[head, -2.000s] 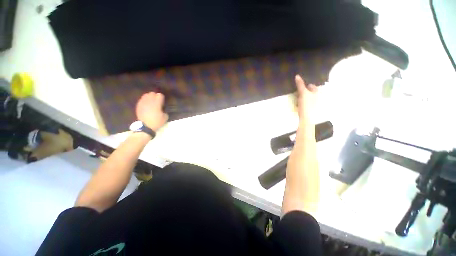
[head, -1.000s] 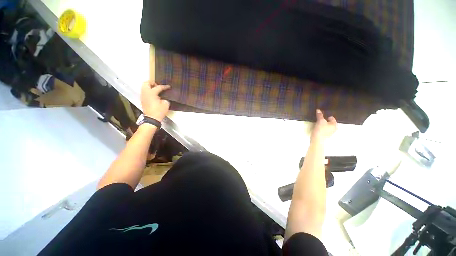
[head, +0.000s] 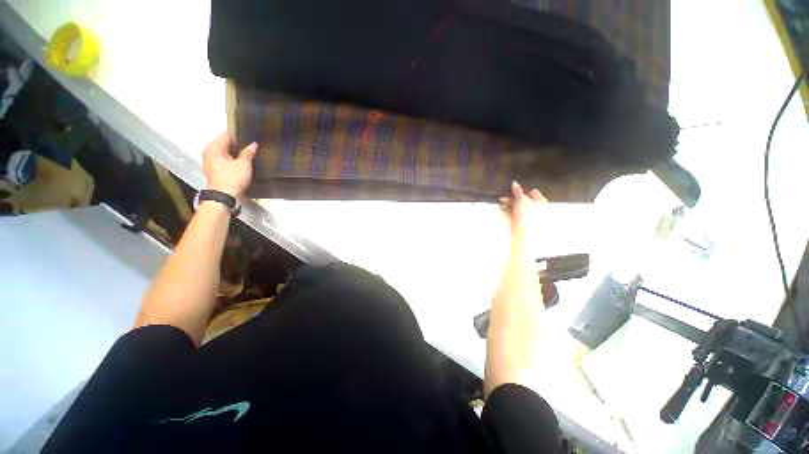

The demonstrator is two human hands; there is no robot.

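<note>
A stack of plaid cloth panels (head: pixel 306 146), brown with blue and orange lines, lies on the white table. A black cloth bundle (head: pixel 381 66) lies across it. A red line (head: pixel 368 131) shows on the plaid. My left hand (head: pixel 227 167) is at the near left corner of the plaid, thumb and finger at its edge. My right hand (head: pixel 523 203) pinches the near edge of the plaid further right. The near edge shows a slightly lifted ply between my hands. A dark flat oblong item (head: pixel 677 182) sticks out at the right end of the black bundle.
A yellow tape roll (head: pixel 73 50) is at the table's left edge. Small dark oblong pieces (head: pixel 564 266) lie beside my right forearm. The cutting machine (head: pixel 754 377) stands at the right with its grey base plate (head: pixel 603 312). A dark cable (head: pixel 770 195) curves at far right.
The view has shifted and turned. My left hand has moved from on the plaid to its left corner. My right hand stays at the near edge.
</note>
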